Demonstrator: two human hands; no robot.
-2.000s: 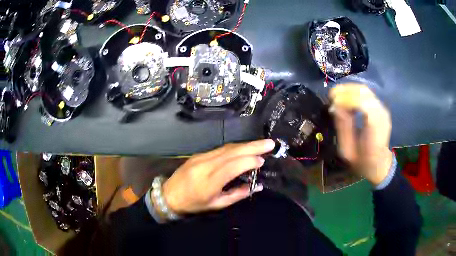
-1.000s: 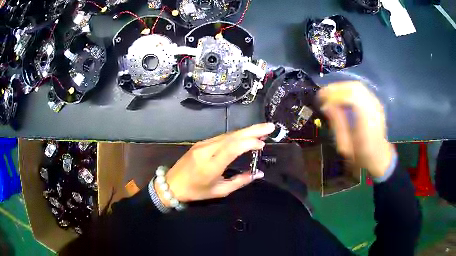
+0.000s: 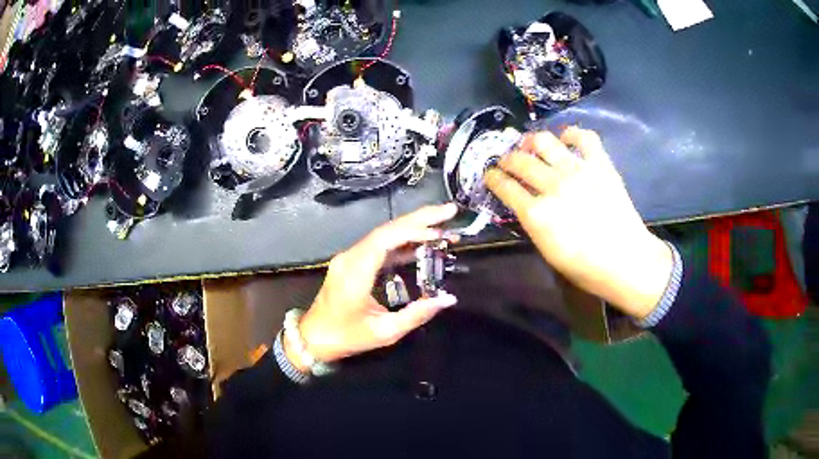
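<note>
My left hand [image 3: 364,287] is shut on a small dark-silver module [image 3: 432,268], held between thumb and fingers just off the bench's front edge. A white flat ribbon cable [image 3: 478,223] runs from by the module toward a round black housing [image 3: 460,152] at the bench edge. My right hand [image 3: 570,211] lies over this housing with its fingertips on the pale round plate [image 3: 486,158] in its opening. The fingers cover the plate's right part.
Two open housings with boards [image 3: 351,120] stand left of the work. A crowded cluster of housings [image 3: 162,154] lies further left. Another housing [image 3: 553,70] and white paper [image 3: 685,11] are at the back right. Below are a cardboard box of modules [image 3: 214,336], a blue stool [image 3: 38,351] and a red stool [image 3: 756,262].
My right hand has moved down and left onto the housing. The pale plate now shows in it, where a dark interior with a yellow spot showed before. The camera view has shifted.
</note>
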